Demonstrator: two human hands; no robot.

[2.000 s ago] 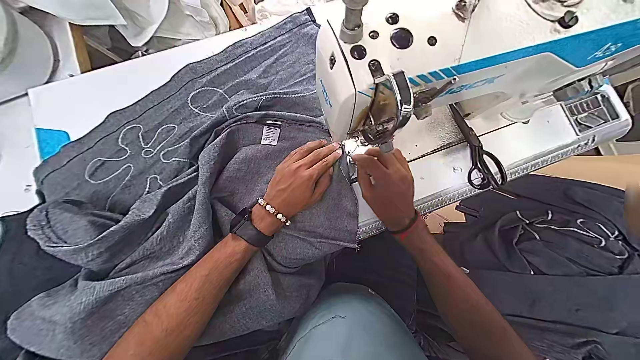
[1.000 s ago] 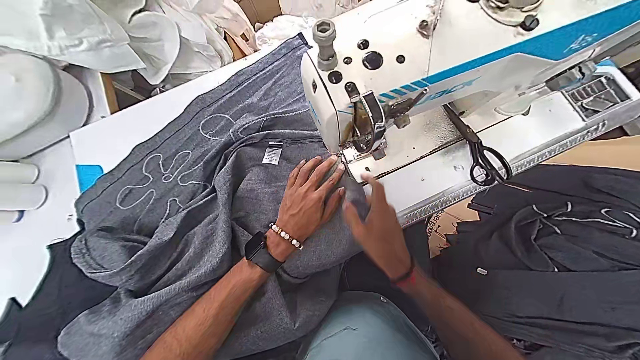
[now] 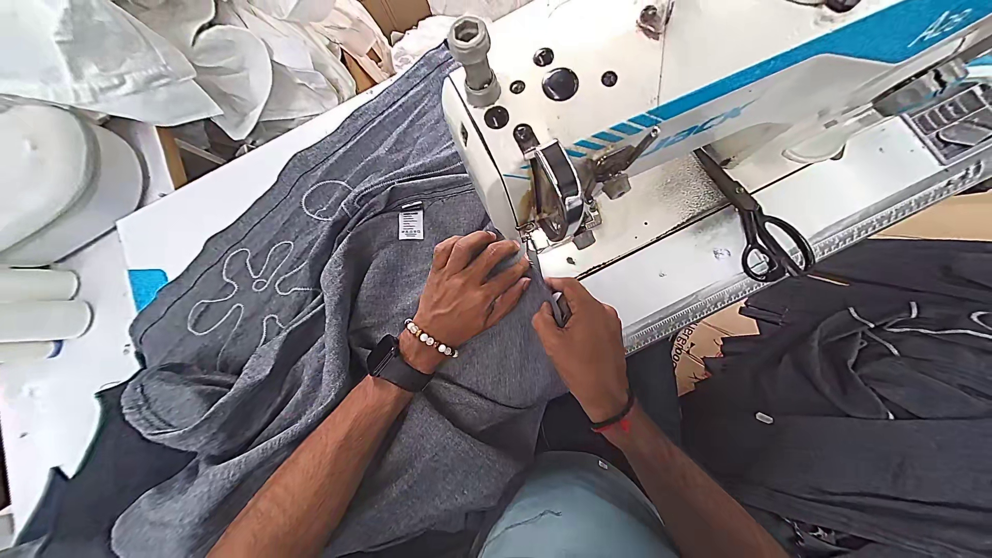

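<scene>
Grey garment fabric [image 3: 372, 287] lies across the table, with a white label [image 3: 411, 222] and pale stitched flower-like outlines. Its edge runs under the presser foot [image 3: 535, 239] of a white and blue Jack sewing machine [image 3: 589, 46]. My left hand [image 3: 473, 291] rests on the cloth just left of the foot, fingers lying flat and holding nothing. Below and right of the foot, my right hand [image 3: 581, 341] pinches the fabric's edge between thumb and fingers. The needle tip is hard to make out.
Black scissors [image 3: 763, 232] lie on the machine bed to the right. Dark garments [image 3: 845, 411] are heaped at the lower right beside cardboard [image 3: 717, 337]. White fabric pieces [image 3: 256, 70] and pale thread cones or rolls [image 3: 43, 310] are at the left. A parts tray [image 3: 957, 120] is at the far right.
My right hand was off the cloth with fingers spread one second ago; now it grips the edge. My left hand has stayed on the fabric near the foot.
</scene>
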